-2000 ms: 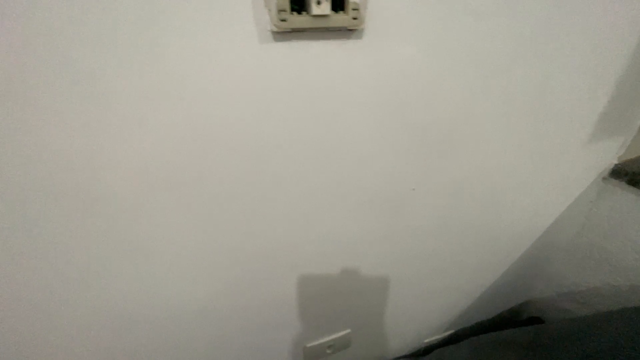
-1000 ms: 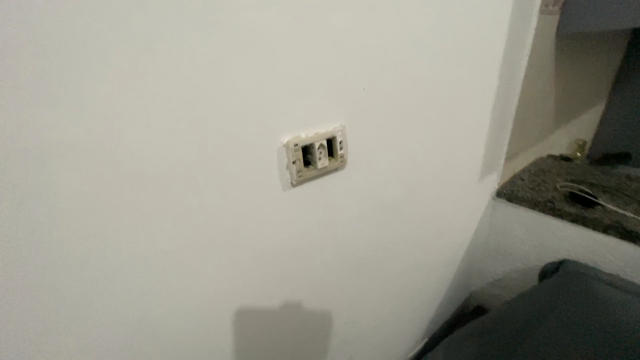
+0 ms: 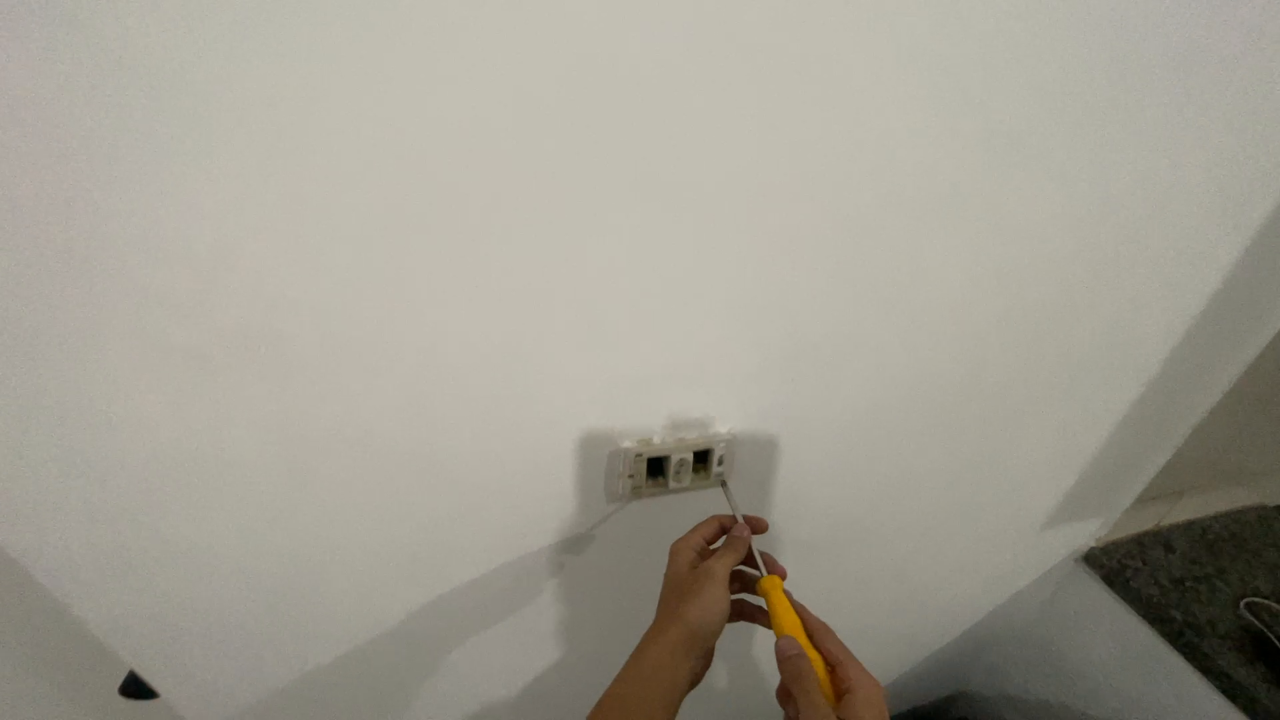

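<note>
A screwdriver (image 3: pixel 793 622) with a yellow handle and a thin metal shaft points up at the wall. My right hand (image 3: pixel 835 675) grips its handle. The thumb and fingers of my left hand (image 3: pixel 705 580) pinch the shaft. The screwdriver's tip is at the lower right corner of an outlet's mounting frame (image 3: pixel 636 480) set in the wall; whether it touches a screw cannot be told. One socket module (image 3: pixel 681 470) sits in the middle of the frame, between two open slots.
The white wall (image 3: pixel 500 250) surrounds the frame and carries shadows of the hands. A dark stone ledge (image 3: pixel 1190 570) with a white cable (image 3: pixel 1258 612) is at the right. A small dark object (image 3: pixel 137 686) lies at the lower left.
Both my hands and the screwdriver have come into view in front of the outlet frame; neither hand showed in the earlier frames. The view has shifted.
</note>
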